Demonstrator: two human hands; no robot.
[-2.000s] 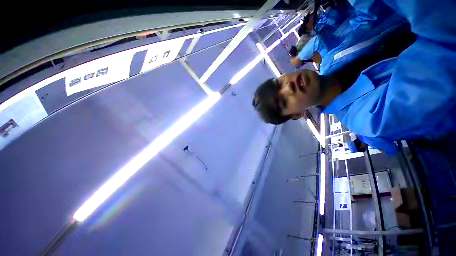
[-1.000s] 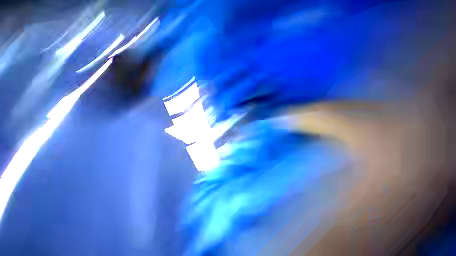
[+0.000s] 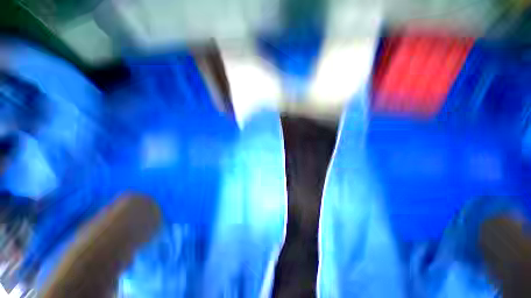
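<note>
The view is heavily blurred. A brownish shape at the lower left, seemingly my left hand [image 3: 110,238], lies beside blue cloth; its fingers do not show. A similar shape, cut off at the lower right, seems to be my right hand [image 3: 508,250]; its fingers are also unreadable. I cannot make out anything held. My light-blue smock [image 3: 250,198] hangs open in front, with dark clothing [image 3: 305,192] between its two white-edged sides.
A red basket [image 3: 424,70] is at the upper right. A pale green surface [image 3: 174,20] crosses the top. Two cream shapes, unclear, lie at upper centre. Blue floor [image 3: 169,122] shows on both sides. A person's light-blue clothing [image 3: 55,105] is at the left edge.
The view has swung from the ceiling lamps and a person in blue down to my smock, the floor and the red basket. The brownish shapes at both lower sides now show.
</note>
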